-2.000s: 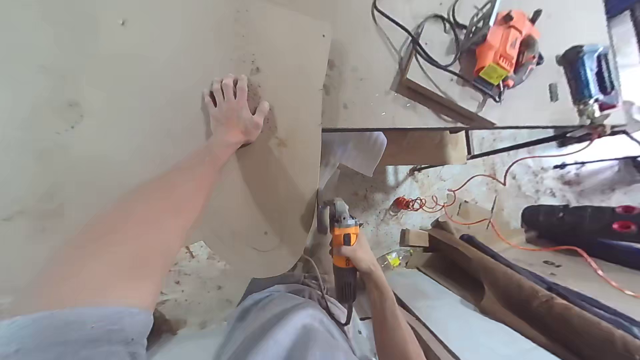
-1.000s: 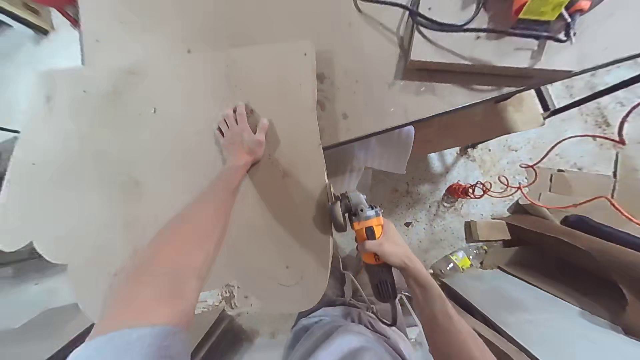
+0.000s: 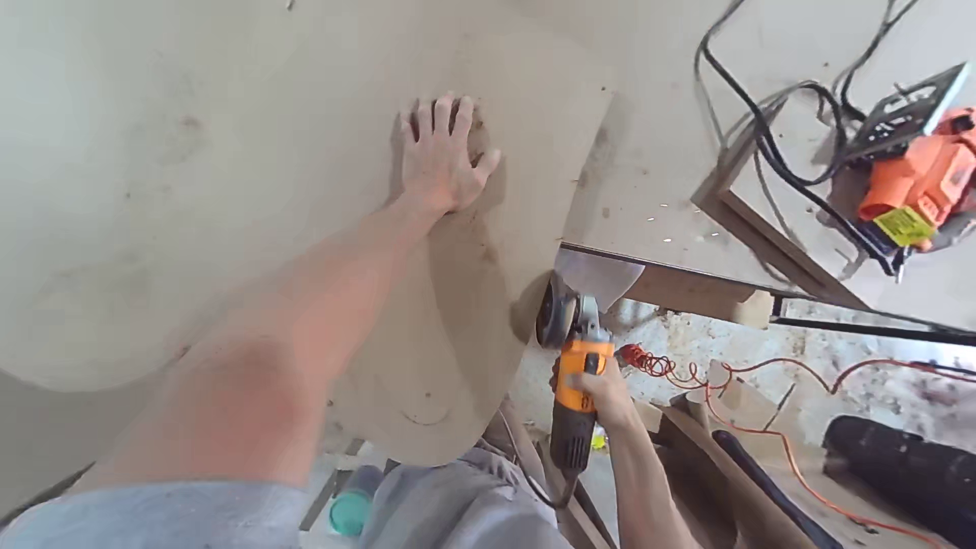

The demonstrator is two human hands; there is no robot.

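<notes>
My left hand (image 3: 441,164) lies flat, fingers spread, on a large pale board (image 3: 427,320) with a curved outline. Down and to the right, my right hand (image 3: 606,385) is wrapped around the orange and black body of an angle grinder (image 3: 577,404). Its round disc (image 3: 556,313) is upright at the board's right edge; whether it touches the edge cannot be told. The grinder's cord runs from its bottom end toward my clothing.
On the worktable (image 3: 656,191), an orange power tool (image 3: 919,179) and black cables lie beside wooden strips (image 3: 785,244). Below are a coiled red hose (image 3: 656,364), brown sheet pieces (image 3: 709,457), a black cylindrical object (image 3: 900,465) and a teal-ended container (image 3: 351,512).
The view has shifted a good deal between frames. My left hand stays flat on the board and my right hand keeps its hold on the grinder, which remains by the board's edge.
</notes>
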